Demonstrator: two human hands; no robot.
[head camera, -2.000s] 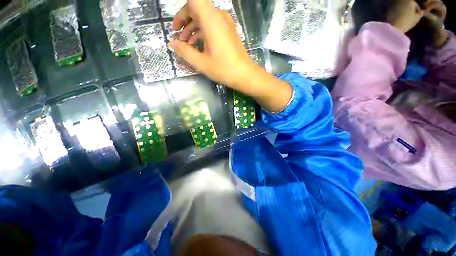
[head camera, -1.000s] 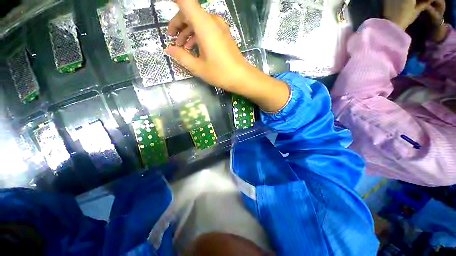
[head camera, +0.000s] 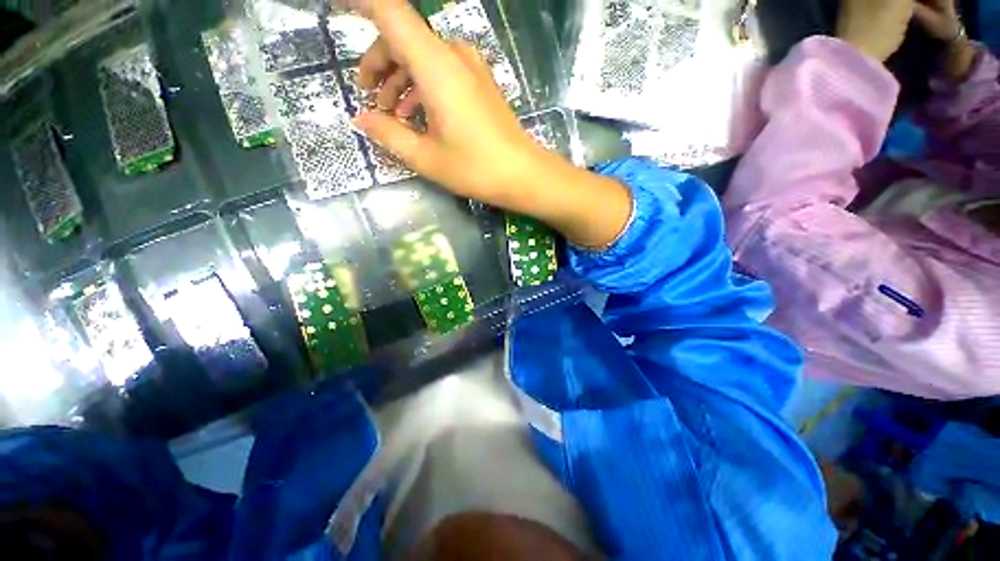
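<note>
My right hand (head camera: 455, 121) is over a film sheet (head camera: 320, 137) with several patterned rectangles, lying on the clear blister tray (head camera: 203, 208). Its thumb and index finger are apart, the other fingers curl, and the index fingertip is cut off by the top edge. I see nothing held in it. My left hand is not in view. In the near row, green circuit boards (head camera: 329, 323) show gold pads, and others carry silvery patterned film (head camera: 214, 323). In the far row, film-covered boards (head camera: 139, 110) show green only at their lower ends.
White-silver film sheets (head camera: 658, 66) lie right of the tray. A co-worker's pink sleeve (head camera: 828, 132) and hands are at the right. My blue sleeve (head camera: 680, 252) crosses the tray's right end. Strong glare covers the tray's left end.
The tray and boards sit slightly lower in the picture, as the view has shifted a little. My right hand has moved slightly left in the picture, keeping nearly the same pose over the film sheet.
</note>
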